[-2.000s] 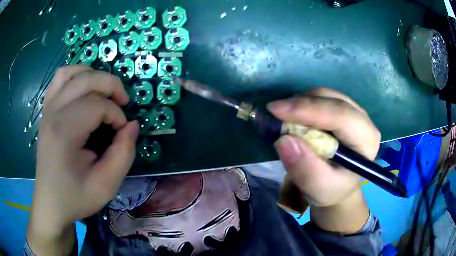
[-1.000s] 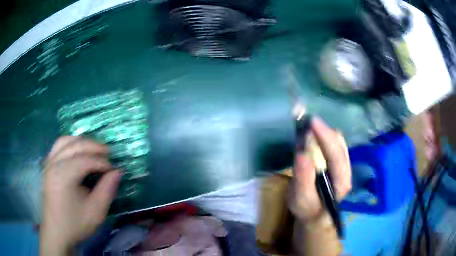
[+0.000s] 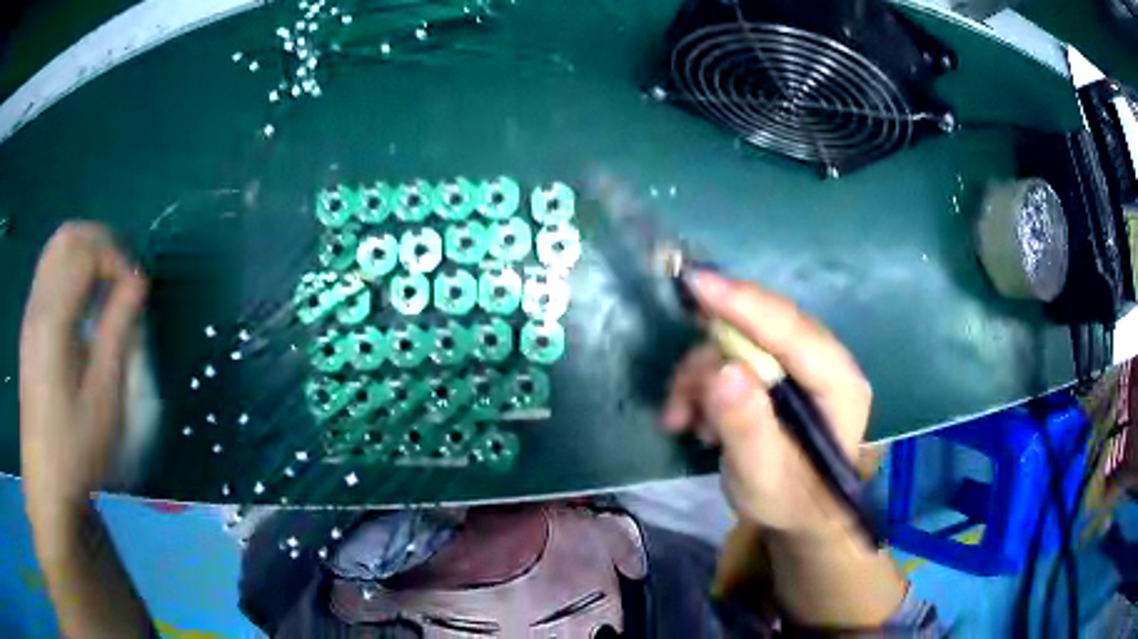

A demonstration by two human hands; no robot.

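Observation:
Several rows of small round green circuit boards (image 3: 456, 292) lie on the dark green table (image 3: 699, 412), some white with glare. Thin wires with white ends (image 3: 210, 375) trail from the boards' left side. My right hand (image 3: 792, 399) holds the soldering iron (image 3: 761, 362) right of the boards; its blurred tip points up-left, apart from them. My left hand (image 3: 81, 362) is at the far left, blurred, away from the boards and wires. Its fingers are bent; I cannot tell if it holds anything.
A black fan (image 3: 792, 94) with a ring guard stands at the back right. A pale tape roll (image 3: 1023, 237) sits at the right edge. A loose wire pile (image 3: 300, 50) lies at the back left. A blue stool (image 3: 955, 499) stands below the table at right.
The view has swung back left after turning right. My left hand has moved left, away from the boards. My right hand still holds the iron, now angled up-left and nearer the boards.

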